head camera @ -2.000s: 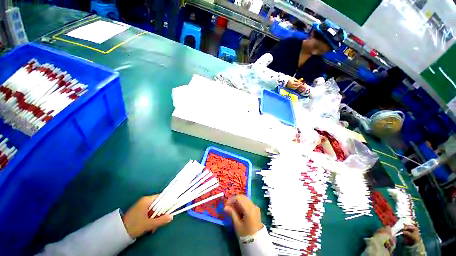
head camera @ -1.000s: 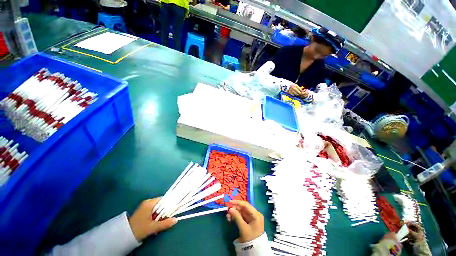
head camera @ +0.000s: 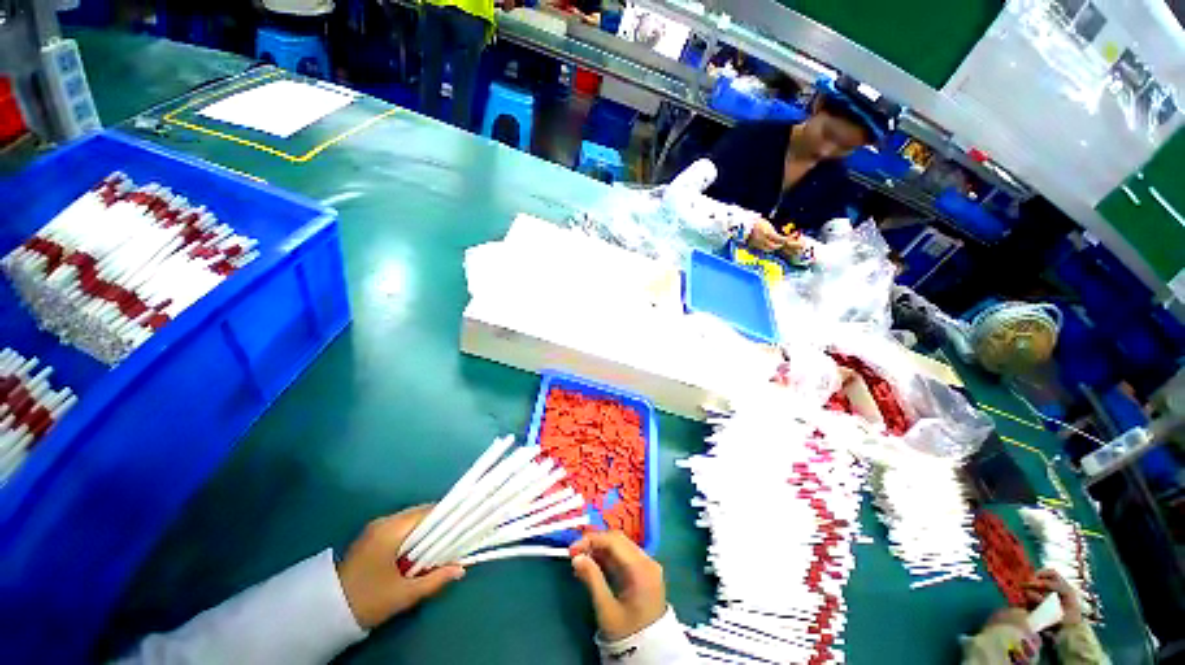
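My left hand (head camera: 387, 566) holds a fan of slim white tubes (head camera: 484, 500), with red showing at their ends by the palm. My right hand (head camera: 621, 582) pinches a small red end cap (head camera: 578, 551) at the free end of the lowest tube, just in front of the tray. That tube looks slightly bent. The blue parts tray (head camera: 652, 455) full of red pieces lies behind my hands. Whether the cap is fully on the tube is hidden by my fingers.
A blue tote (head camera: 280, 312) with capped tubes stands at left. A long pile of tubes (head camera: 767, 520) lies right of the tray. A pale carton (head camera: 559, 353) with a lighter blue tray (head camera: 728, 296) is behind. A person sits across; another person's hands (head camera: 1040, 624) work at lower right.
My right hand went from over the tray to the end of the lowest tube, then moved slightly left and down. The camera view has shifted a little.
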